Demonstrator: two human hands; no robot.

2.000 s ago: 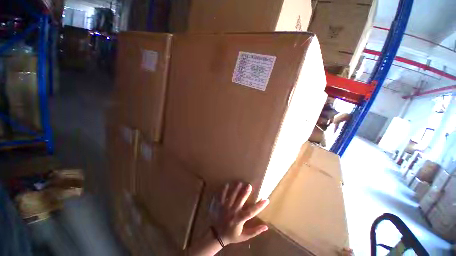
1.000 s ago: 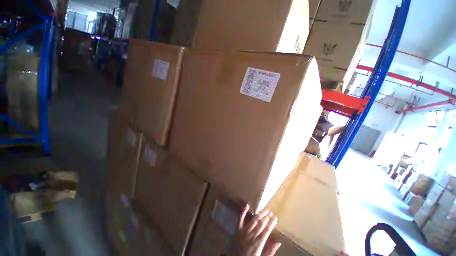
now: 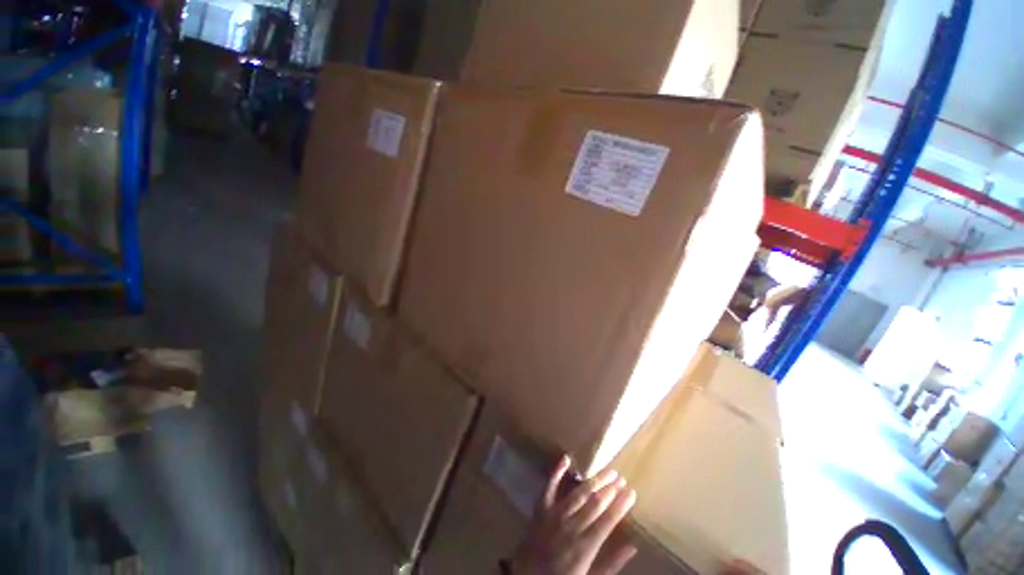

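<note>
A large brown carton point(image 3: 539, 247) with a white label sits tilted in a stack of cartons. My left hand point(image 3: 582, 528) is at the bottom, fingers spread, at the carton's lower corner and in front of a lower labelled carton point(image 3: 511, 472). It holds nothing. A small skin-toned patch at the bottom edge, perhaps fingertips of my right hand point(image 3: 739, 568), shows by the lighter carton point(image 3: 719, 449); the rest is cut off.
More cartons stand left point(image 3: 365, 180) and above point(image 3: 595, 45). A blue rack post point(image 3: 876, 202) with a red beam point(image 3: 808, 230) rises right. A black loop handle point(image 3: 879, 545) is at the lower right. A pallet point(image 3: 124, 410) lies on the floor left.
My left hand has moved down and right from the large carton's face to its lower corner. The view has shifted, and the loop handle sits lower in the picture.
</note>
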